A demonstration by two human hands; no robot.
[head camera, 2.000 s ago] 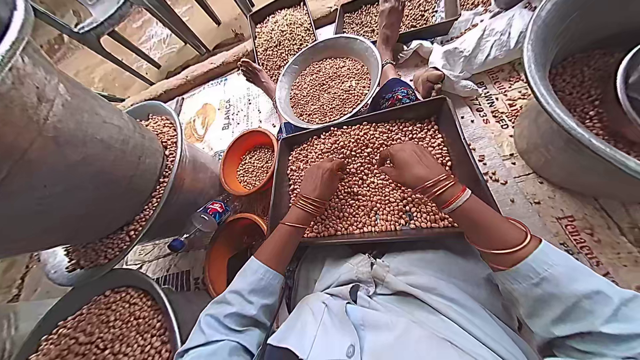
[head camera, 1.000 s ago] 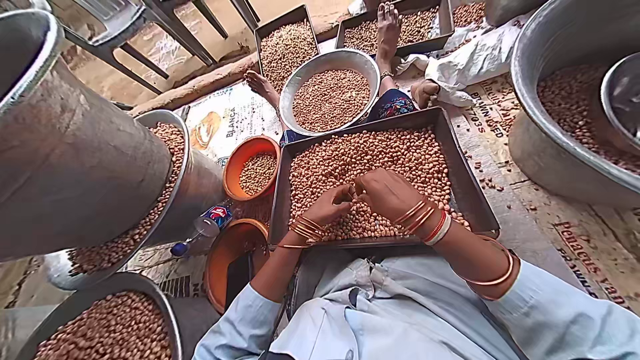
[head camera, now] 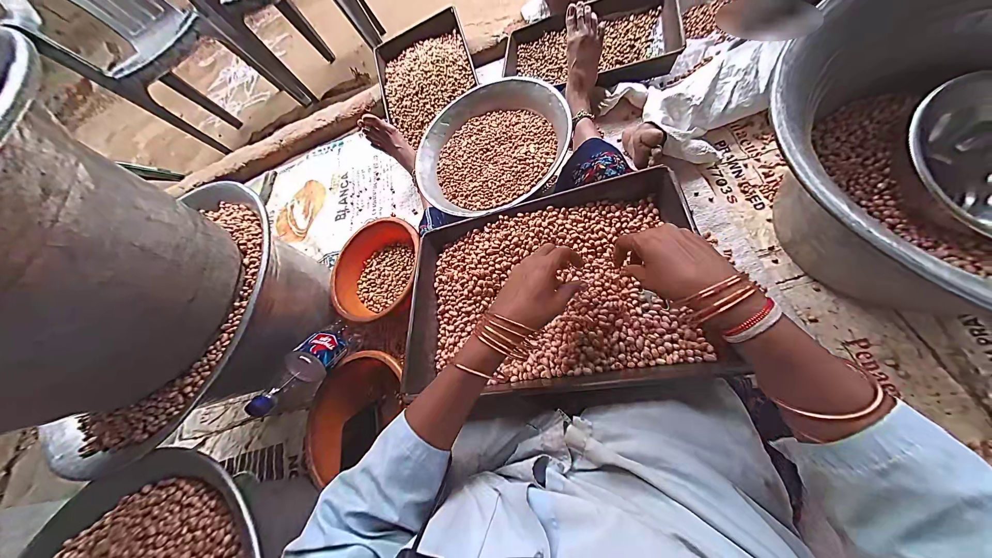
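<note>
A dark rectangular metal tray (head camera: 415, 341) full of reddish-brown nuts or beans (head camera: 496, 271) lies at the lap. Over the middle of the tray is my left hand (head camera: 540, 285), its thumb and fingers parted, with nothing visible between them. My right hand (head camera: 670, 262) hovers over the right part, fingers curled and apart, also with nothing seen in it. Both wrists wear bangles. Some pieces between the hands are blurred. Beyond the tray stands a round metal basin (head camera: 428, 159) holding smaller-looking brown pieces (head camera: 497, 155).
An orange bowl (head camera: 341, 271) with pieces and another orange bowl (head camera: 322, 434) holding a dark flat object stand left, beside a plastic bottle (head camera: 298, 372). Large metal vessels flank both sides. Bare feet (head camera: 585, 46), further trays (head camera: 511, 58) and plastic chairs (head camera: 155, 46) are beyond.
One second ago my hands were close together near the tray's middle; now they are apart, the right one further right.
</note>
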